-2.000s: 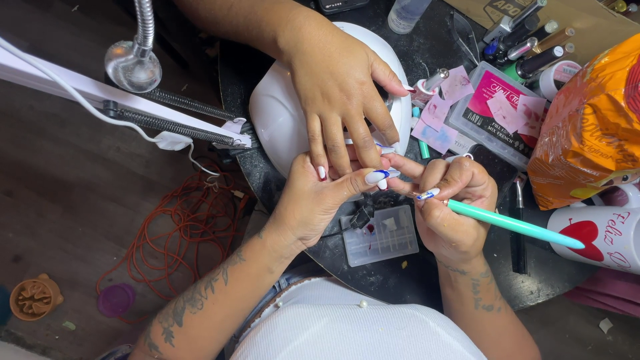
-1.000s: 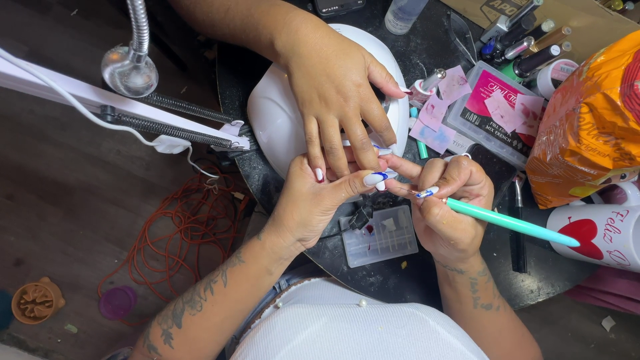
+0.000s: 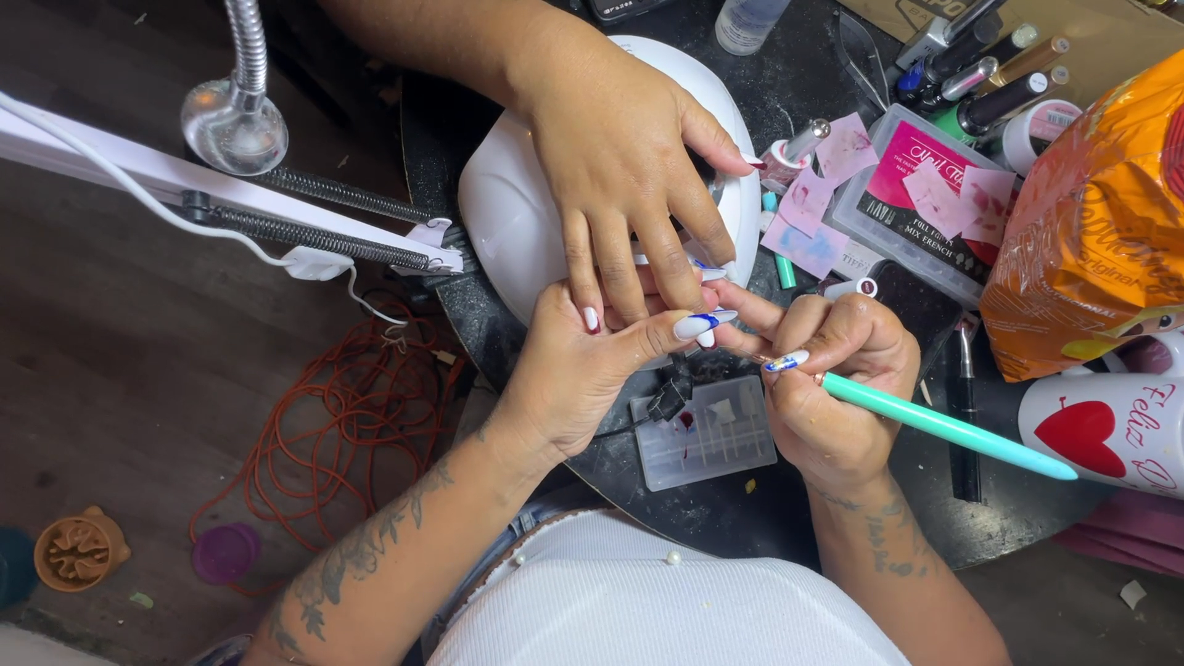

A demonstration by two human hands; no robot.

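Observation:
Another person's hand [image 3: 622, 176] lies palm down over a white dome-shaped nail lamp [image 3: 504, 199], some of its nails white with dark red. My left hand [image 3: 601, 356] holds that hand's fingers from below, its thumb with a blue and white nail near one fingertip. My right hand [image 3: 828, 370] grips a thin brush with a turquoise handle [image 3: 943, 425], which points down to the right. The brush's tip is near the other person's fingertips; fingers partly hide it. Below the hands lies a clear plastic case [image 3: 708, 433] with a dark red smear.
A nail tip box [image 3: 911, 199] with stained pink paper pieces [image 3: 803, 199] is at the right, beside polish bottles [image 3: 1004, 102], an orange bag [image 3: 1082, 222] and a heart mug [image 3: 1101, 430]. A spring lamp arm [image 3: 324, 222] reaches in from the left. An orange cord [image 3: 342, 435] lies on the floor.

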